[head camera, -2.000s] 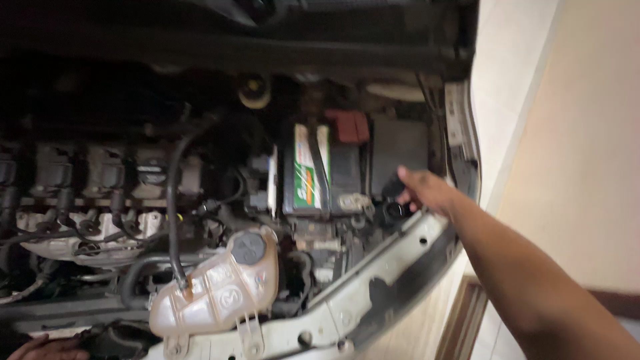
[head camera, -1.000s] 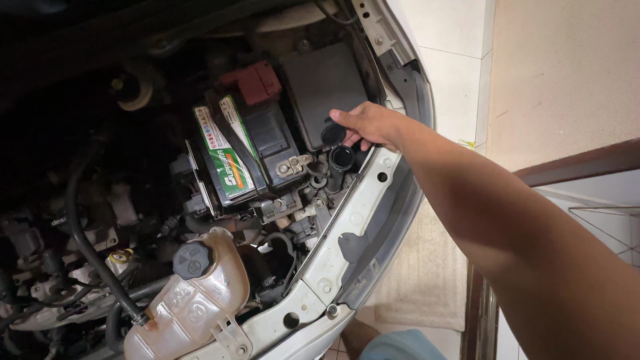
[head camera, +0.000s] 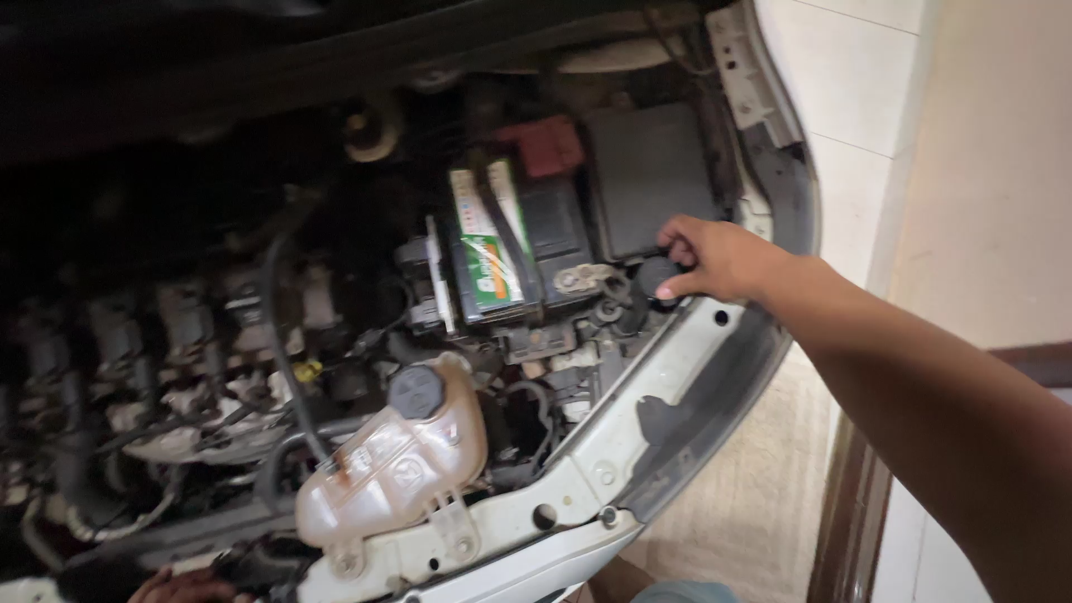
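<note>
My right hand (head camera: 712, 261) is at the right side of a car's engine bay, thumb and fingers around a round black cap (head camera: 657, 276) beside the fender edge. Left of it stands the car battery (head camera: 536, 243) with a green and white label, a metal terminal clamp (head camera: 578, 278) and a red terminal cover (head camera: 548, 146). Behind the hand lies a flat black box cover (head camera: 653, 180). At the bottom left edge, my left hand (head camera: 188, 586) shows only in part, near the front of the bay; what it touches cannot be told.
A translucent coolant expansion tank (head camera: 402, 465) with a dark cap (head camera: 417, 391) sits at the front, with a black hose (head camera: 280, 335) rising from it. The white body rail (head camera: 586, 469) curves along the right. Engine parts fill the left. A mat (head camera: 737, 486) lies on the floor outside.
One second ago my right hand held the cap lifted beside an open black filler neck; now the cap sits over where that opening was. My left hand is back in view at the lower left.
</note>
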